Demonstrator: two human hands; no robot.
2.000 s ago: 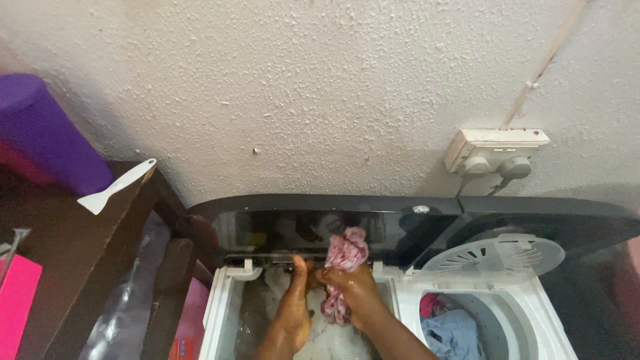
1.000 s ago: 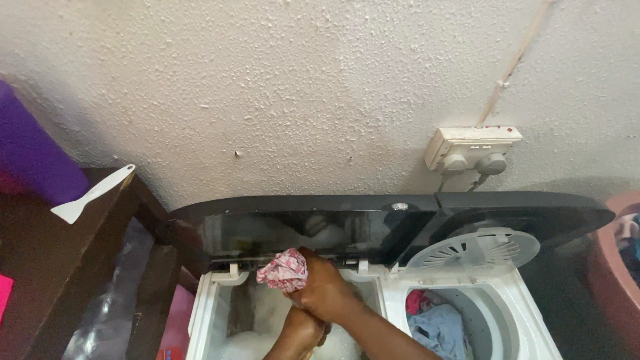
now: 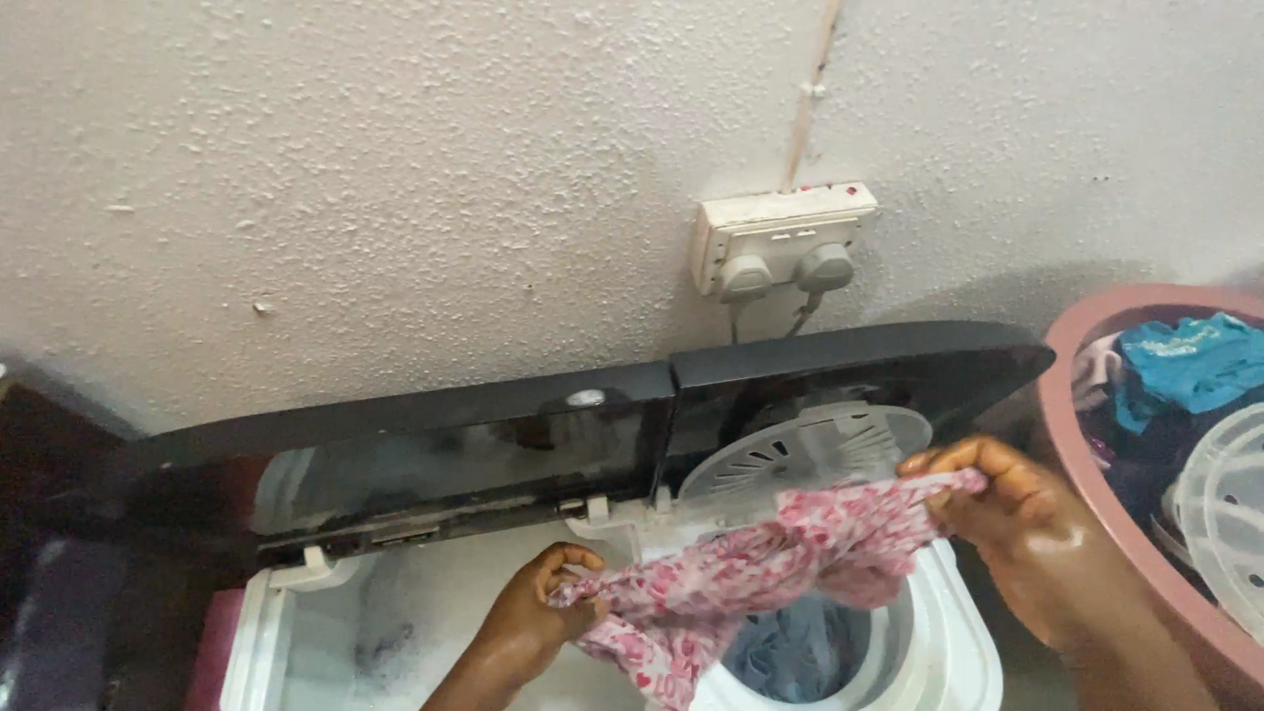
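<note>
A pink and white patterned cloth garment [image 3: 731,573] is stretched between my two hands, over the divide of a twin-tub washing machine [image 3: 973,622]. My left hand [image 3: 543,612] pinches its left end above the wash tub [image 3: 326,632], which holds cloudy water. On the other side, my right hand [image 3: 1007,523] grips the garment's upper right end, near the raised perforated plastic spin cover [image 3: 810,454]. Beneath the garment, blue-grey clothes [image 3: 800,647] lie in the round spin tub. Both of my hands look wet.
Both black machine lids [image 3: 533,434] stand raised against the textured wall. Above them is a double wall socket [image 3: 785,237] with two plugs. At the right stands a pink plastic basin [image 3: 1071,434] with clothes, including a blue one [image 3: 1195,360], and a white perforated plastic piece [image 3: 1234,513].
The bunched garment is now spread out between my hands, which have moved apart. My right hand has moved right, past the spin tub. The view has swung to the right.
</note>
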